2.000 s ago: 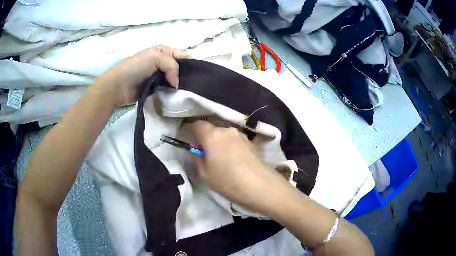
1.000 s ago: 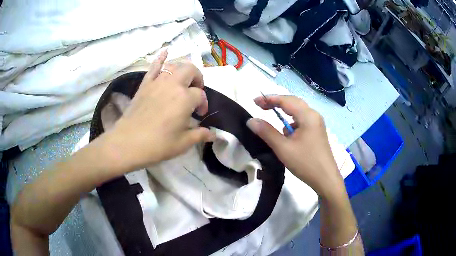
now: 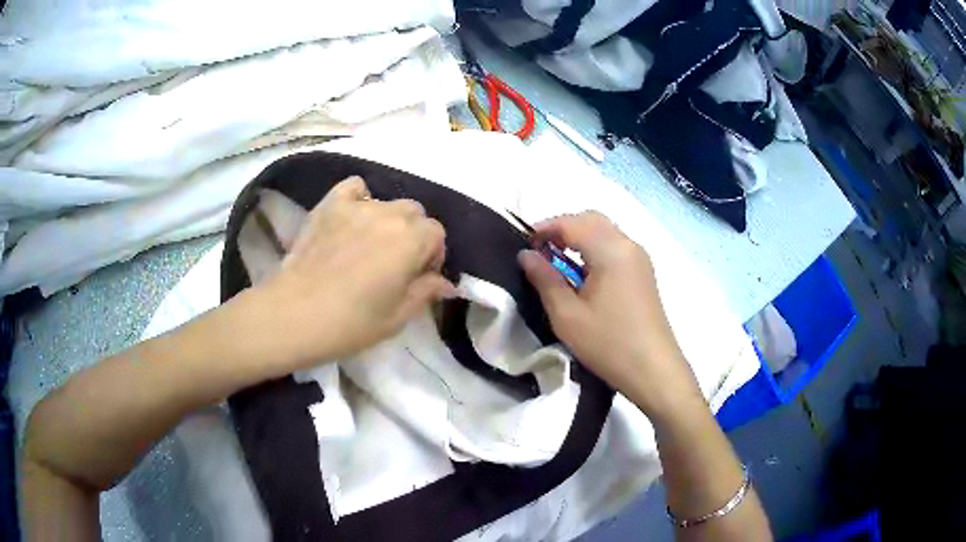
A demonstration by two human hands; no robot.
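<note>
White trousers (image 3: 392, 402) lie with their dark waistband (image 3: 278, 445) as an open ring, white inner cloth showing inside it. My left hand (image 3: 365, 259) is on the far part of the waistband, fingers bent and pinching its inner edge. My right hand (image 3: 604, 302) holds the thread snips (image 3: 561, 265) at the right side of the waistband. Their dark tip points up and left over the band; the blue grip is partly hidden in my fingers. A dark belt loop tab shows at the ring's left inner edge.
Stacked white trousers (image 3: 212, 95) fill the upper left. Scissors with red and yellow handles (image 3: 511, 111) and a slim white-handled tool (image 3: 572, 136) lie beyond the waistband. Dark and white garments (image 3: 689, 106) are heaped at the upper right. A blue bin (image 3: 821, 328) stands below the table's right edge.
My left hand has moved from the waistband's far left edge to its far inner edge. My right hand has come out of the ring with the snips to the right side, now closer to my left hand.
</note>
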